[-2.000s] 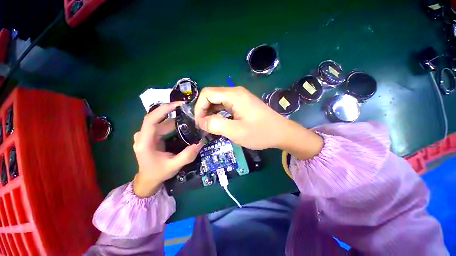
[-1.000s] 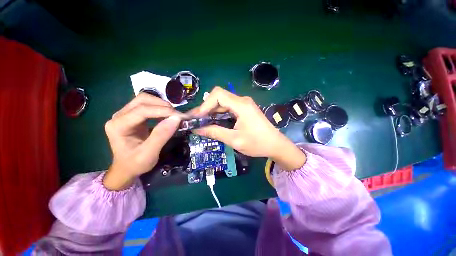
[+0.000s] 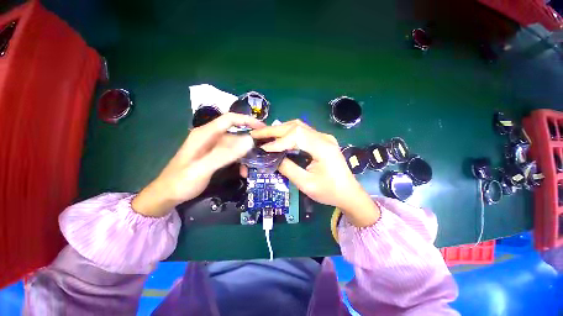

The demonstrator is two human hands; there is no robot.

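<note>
My left hand [image 3: 207, 151] and my right hand [image 3: 315, 160] meet in front of me and hold a round watch head [image 3: 264, 159] between their fingertips, tilted, with a shiny rim. The fingers cover much of it. It is above the top edge of a blue test circuit board [image 3: 268, 194]. The board sits on a black test fixture [image 3: 231, 207], and a white USB cable [image 3: 268, 231] runs into its near edge. The round seat of the fixture is hidden by my hands.
White paper [image 3: 207, 97] with round units lies behind my left hand. A black disc [image 3: 346, 112] lies behind my right hand; several more [image 3: 378, 157] lie to the right. Red trays stand left [image 3: 49, 136] and right [image 3: 546, 179], with a pile of cased parts [image 3: 517, 154] by the right one.
Both hands stay around the watch head, which is now tilted and shows more of its round face than a second ago. The camera view has shifted.
</note>
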